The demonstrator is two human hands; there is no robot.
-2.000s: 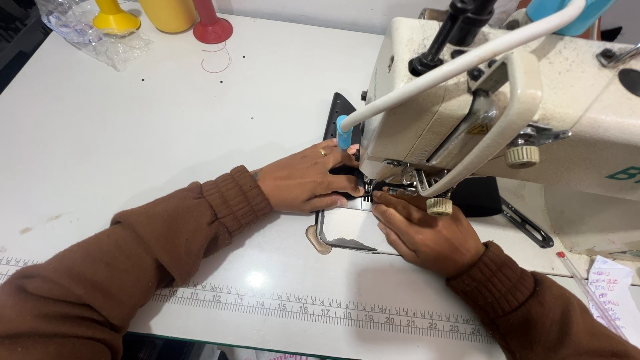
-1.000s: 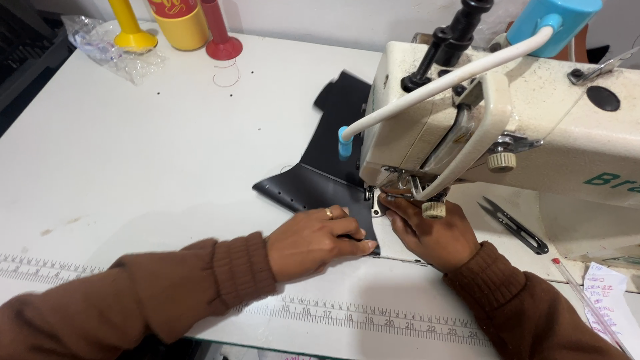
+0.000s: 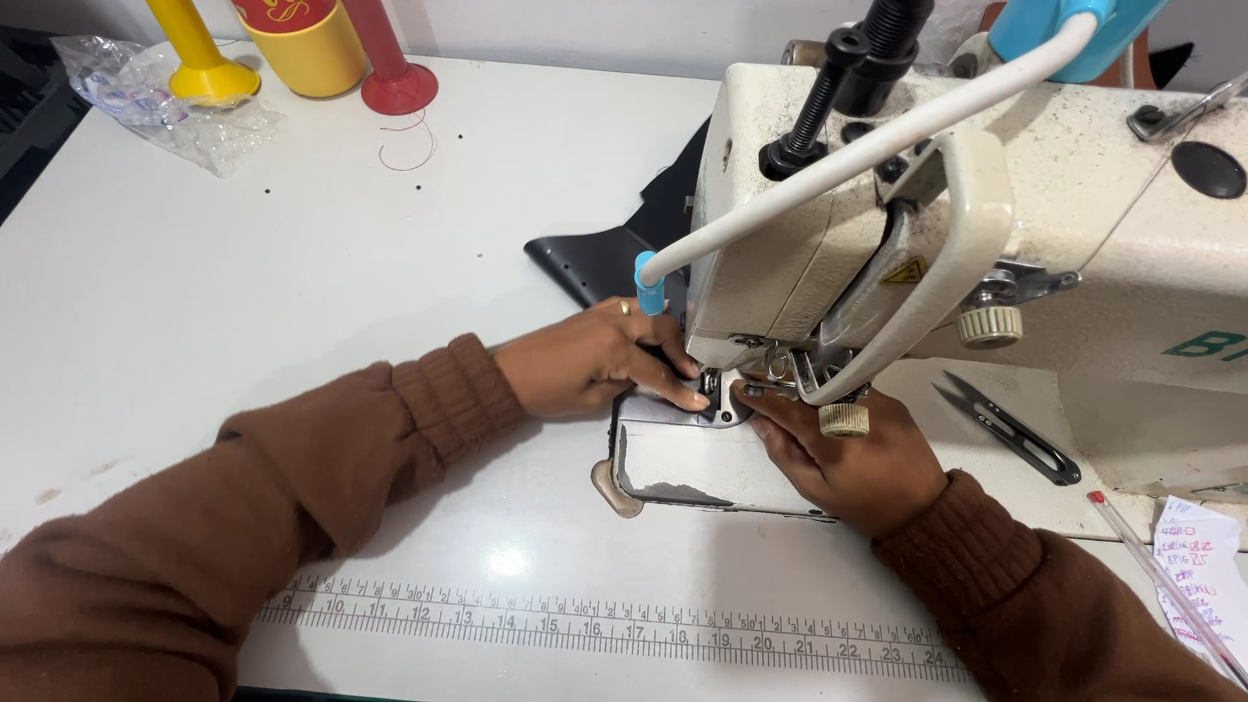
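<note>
Under the head of a white industrial sewing machine lies a black sheet piece with small punched holes, probably leather or synthetic; part of it is hidden behind the machine. My left hand, with a ring on one finger, presses the piece down with its fingertips just left of the presser foot. My right hand is close to the right side of the foot, its fingers bent and partly hidden by the machine's parts; whether it grips anything cannot be made out.
Black thread snips lie on the machine bed at right, near a clear pen and a written paper. A printed ruler runs along the front. Yellow and red thread cones and a plastic bag stand back left.
My left hand has moved up and away from the front edge, closer to the presser foot. The black piece has shifted backward, more of it now behind the machine head. My right hand remains by the foot.
</note>
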